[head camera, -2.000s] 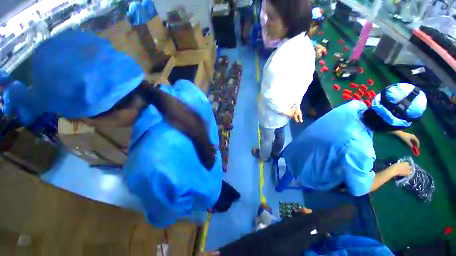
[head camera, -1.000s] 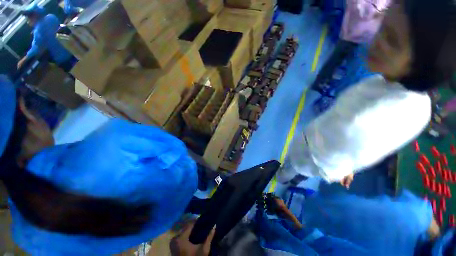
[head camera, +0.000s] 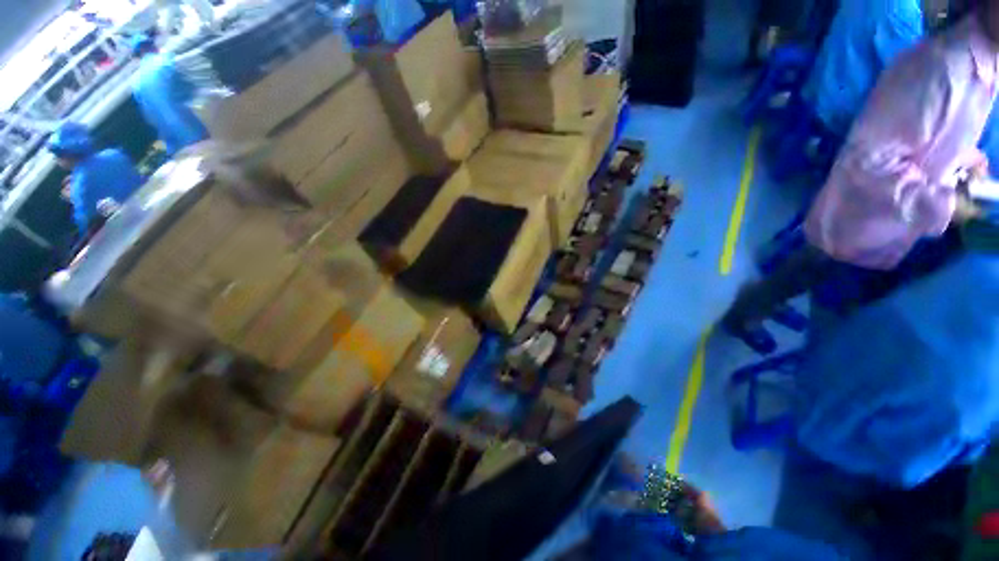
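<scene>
A flat matt black tray (head camera: 526, 488) tilts up from the bottom edge, with a small white label on it. My right hand (head camera: 701, 511) is small and blurred at the bottom, right of the tray. It holds a green circuit board (head camera: 663, 489) with many small light parts. Blue sleeve cloth lies below it. My left hand is not visible; the lower end of the tray is cut off by the picture's edge.
Brown cartons (head camera: 526, 164) fill the left and middle, some holding black sheets (head camera: 466, 250). A divided carton (head camera: 383, 471) is beside the tray. Dark parts stand in rows (head camera: 592, 279) on the blue floor. People in pink (head camera: 887, 164) and blue (head camera: 909, 384) are at right.
The view has swung left and down towards the cartons. The near blue-smocked person at left and the white-clothed person have left the picture. The left hand seen on the tray has gone from view.
</scene>
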